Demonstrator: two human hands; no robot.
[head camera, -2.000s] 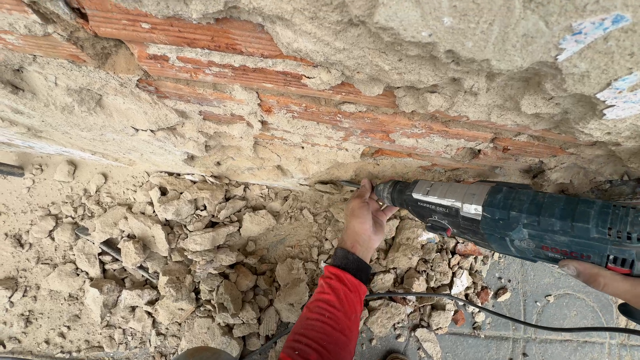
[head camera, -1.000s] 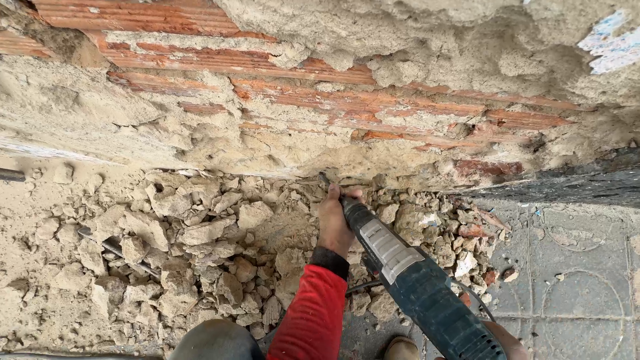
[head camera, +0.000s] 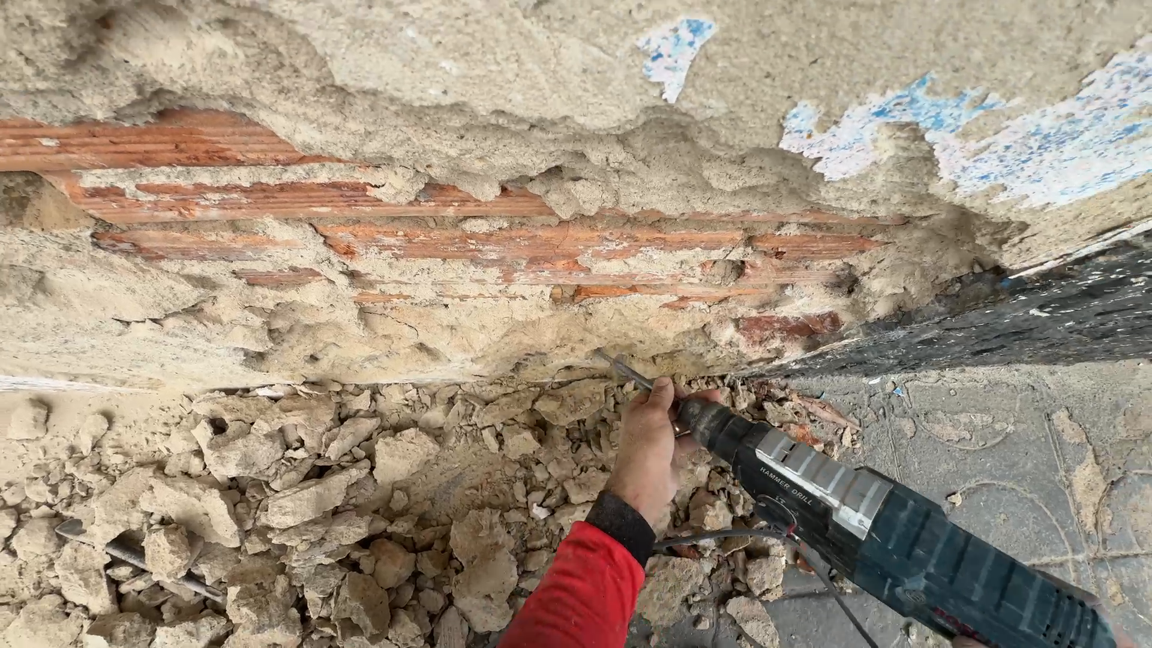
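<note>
My left hand (head camera: 650, 448), in a red sleeve with a black cuff, grips the front end of a Bosch hammer drill (head camera: 864, 513) around the base of its steel chisel bit (head camera: 623, 367). The bit's tip is at the foot of the wall, against the crumbly mortar below the exposed red bricks (head camera: 540, 243). The drill slants from the wall down to the lower right. At its rear end, only a little of my right hand (head camera: 970, 642) shows at the frame's bottom edge; its grip is mostly hidden.
Broken mortar rubble (head camera: 306, 504) lies along the wall's foot, with a metal rod (head camera: 139, 560) among it. A power cable (head camera: 720, 534) passes below the drill. Grey paving (head camera: 1017, 468) and a dark wall base (head camera: 990, 315) are at the right. Plaster (head camera: 504, 54) covers the upper wall.
The drill has swung from nearly level to a slant, its rear end now lower. My left hand remains at its front end. The view has shifted to the right.
</note>
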